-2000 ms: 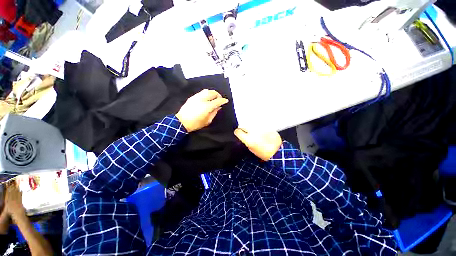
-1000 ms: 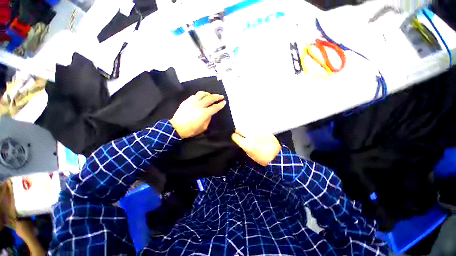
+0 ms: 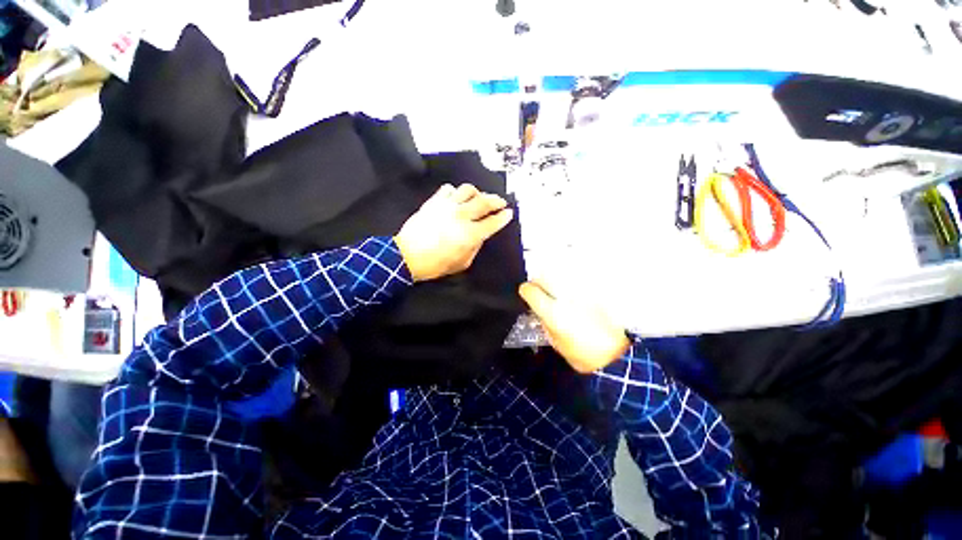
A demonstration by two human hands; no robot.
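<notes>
A large black garment panel (image 3: 316, 185) lies in folds across the table and down over its front edge. My left hand (image 3: 454, 232) rests on top of it near its right edge, fingers slightly apart. My right hand (image 3: 575, 327) is at the panel's lower right edge, thumb on top, other fingers mostly hidden; it pinches the edge. The presser foot area (image 3: 538, 158) of the white sewing machine (image 3: 686, 116) is just beyond the panel's upper right corner; needle contact is too blurred to tell.
Black snips (image 3: 686, 192), scissors with yellow and red-orange loops (image 3: 742, 211) and a dark blue cord (image 3: 833, 301) lie right of my hands. A grey machine (image 3: 42, 222) stands at left. A black strap (image 3: 285, 79) lies behind the panel. Dark cloth (image 3: 823, 369) hangs below the table at right.
The view has turned, so more of the machine's head and its black control panel show at right. My hands keep nearly the same places on the cloth.
</notes>
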